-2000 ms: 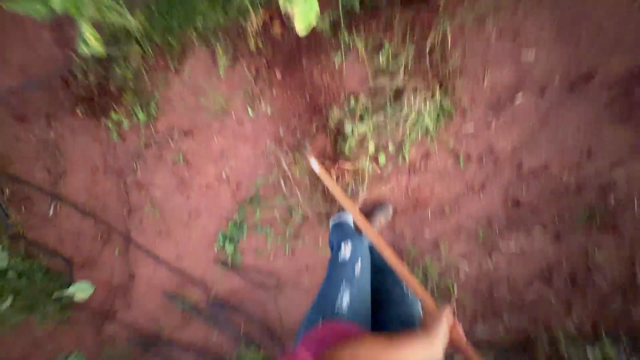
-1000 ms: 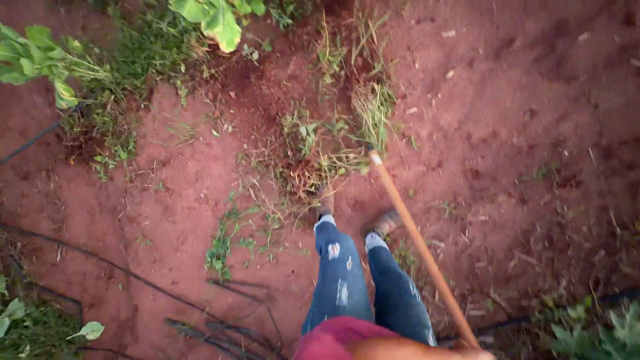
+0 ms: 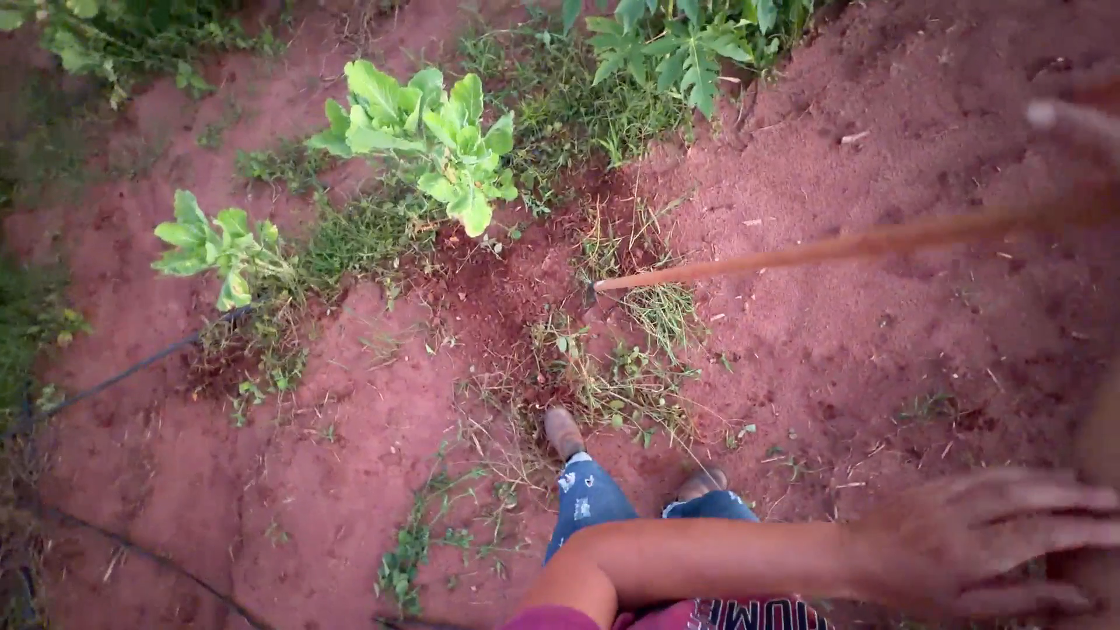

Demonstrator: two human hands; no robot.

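Note:
A long wooden tool handle (image 3: 787, 254) runs from the right edge down to the weeds, with a small dark head (image 3: 591, 296) on the soil. At the upper right edge my right hand (image 3: 1081, 131), blurred and partly cut off, is around the handle's upper end. My left hand (image 3: 989, 542) is at the lower right, fingers apart, against or just in front of my right forearm (image 3: 1098, 437); contact is unclear. It holds nothing visible. Pulled weeds (image 3: 661, 315) and loose red soil lie about the tool head.
Leafy green plants (image 3: 429, 131) and a smaller one (image 3: 219, 241) grow at upper left, with grass around them. Lobed-leaf foliage (image 3: 691, 52) stands at the top. Black hoses (image 3: 131, 372) cross the soil on the left. My shoes (image 3: 563, 431) are beside the weeds.
The handle has swung from a slant toward the lower right to nearly level, its upper end now at the right edge. My left arm now reaches across to the right. The view has shifted.

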